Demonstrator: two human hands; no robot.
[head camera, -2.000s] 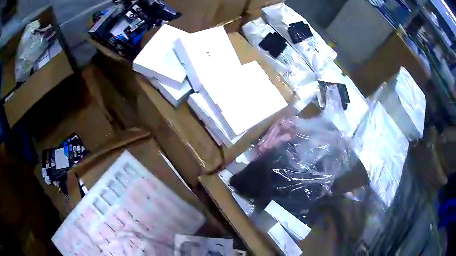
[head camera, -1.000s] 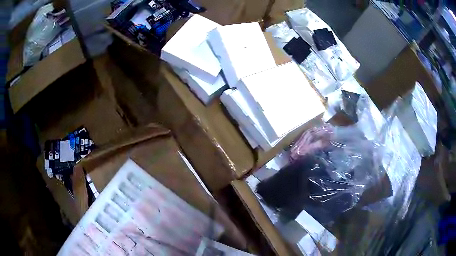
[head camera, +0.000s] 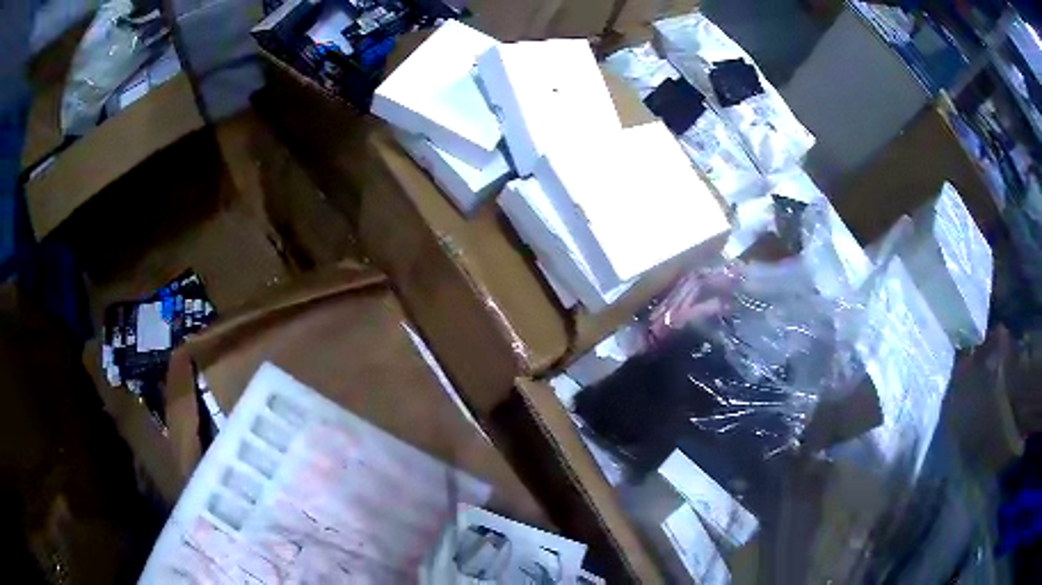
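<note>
Neither of my hands shows in the picture. A pale blister tray with pinkish rows (head camera: 303, 497) lies at the lower left over a carton, cut off by the bottom edge. A white printed sheet (head camera: 520, 551) lies at its right, blurred. Several plain white boxes (head camera: 646, 200) are piled on a cardboard carton (head camera: 463, 257) at the centre. A dark bagged item (head camera: 714, 383) under clear plastic lies in an open carton below them, with small white boxes (head camera: 706, 499) beside it.
Small retail packs (head camera: 154, 331) lie in an open carton at left; more packs (head camera: 343, 40) sit at the top. White bagged goods with black squares (head camera: 731, 120) lie behind the white boxes. Plastic-wrapped white boxes (head camera: 908, 343) stand at right. Loaded racks (head camera: 971, 91) show at the upper right.
Since the oldest frame, the view has shifted, so the cartons and white boxes sit further right. The printed sheet shows more than a second ago. No object has clearly been moved.
</note>
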